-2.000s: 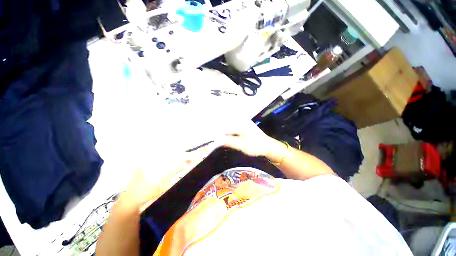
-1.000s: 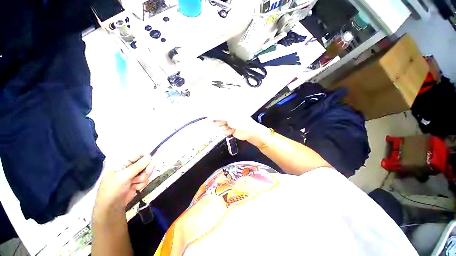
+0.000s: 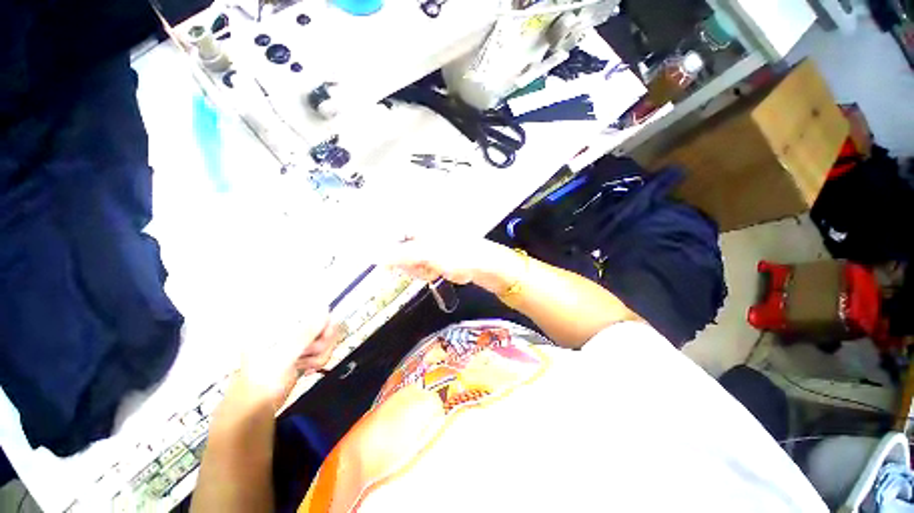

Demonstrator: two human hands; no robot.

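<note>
A narrow dark strip [image 3: 353, 287] is stretched between my two hands above the front edge of the white sewing table [image 3: 236, 276]. My left hand [image 3: 301, 353] is closed on its lower left end, partly washed out by glare. My right hand [image 3: 441, 263] pinches its upper right end with the fingertips. A thin pale-edged loop hangs just below my right hand; I cannot tell what it is.
Navy cloth [image 3: 75, 261] lies at left. The white machine arm [image 3: 391, 60] is ahead. Black shears [image 3: 491, 138], snips [image 3: 439, 162] and dark strips [image 3: 551, 108] lie right. A numbered tape [image 3: 170, 469] runs along the front edge; a navy heap [image 3: 631, 250] is beside the table.
Two seconds ago my hands were lower at the table edge. One second ago the strip showed longer and curved; now my hands are closer together and the visible part is shorter and straighter.
</note>
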